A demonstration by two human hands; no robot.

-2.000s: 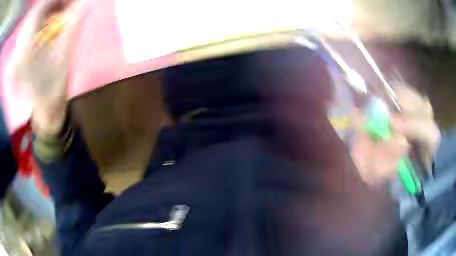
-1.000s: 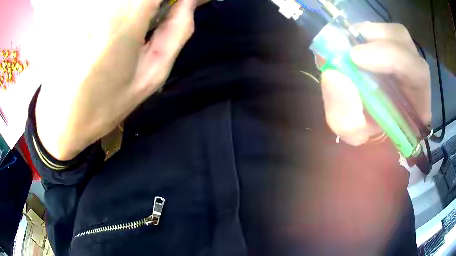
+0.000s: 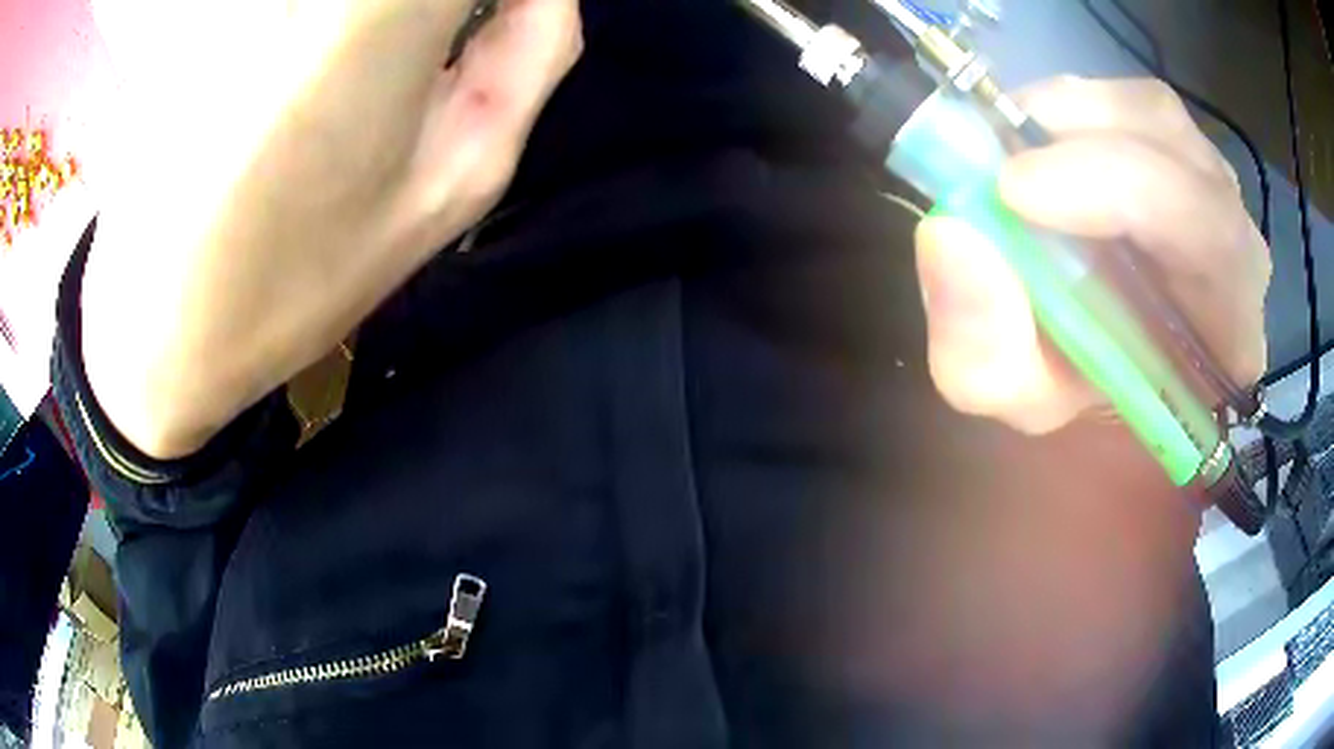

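Note:
My right hand (image 3: 1097, 256) is closed around the green handle of the soldering iron (image 3: 1075, 300) at the upper right. The iron's metal shaft with a small clamp screw points up and left, and its tip is cut off by the top edge. The thin solder feed tube (image 3: 951, 51) runs beside it. My left hand (image 3: 366, 161) is overexposed at the upper left, its fingertips cut off by the top edge. A dark thin thing shows at its fingers, perhaps tweezers. A pile of small orange-yellow components (image 3: 29, 176) lies at the far left.
Thin black cords (image 3: 1270, 220) loop behind the iron handle at the right. My dark jacket fills the middle. Part of a carton (image 3: 95, 593) shows at the lower left. Pale, dark-gridded items (image 3: 1295, 666) are at the lower right.
Since one second ago my left hand has shifted slightly and its dark thing shows less. The iron in my right hand has moved slightly left and down. Two seconds ago both hands were farther apart.

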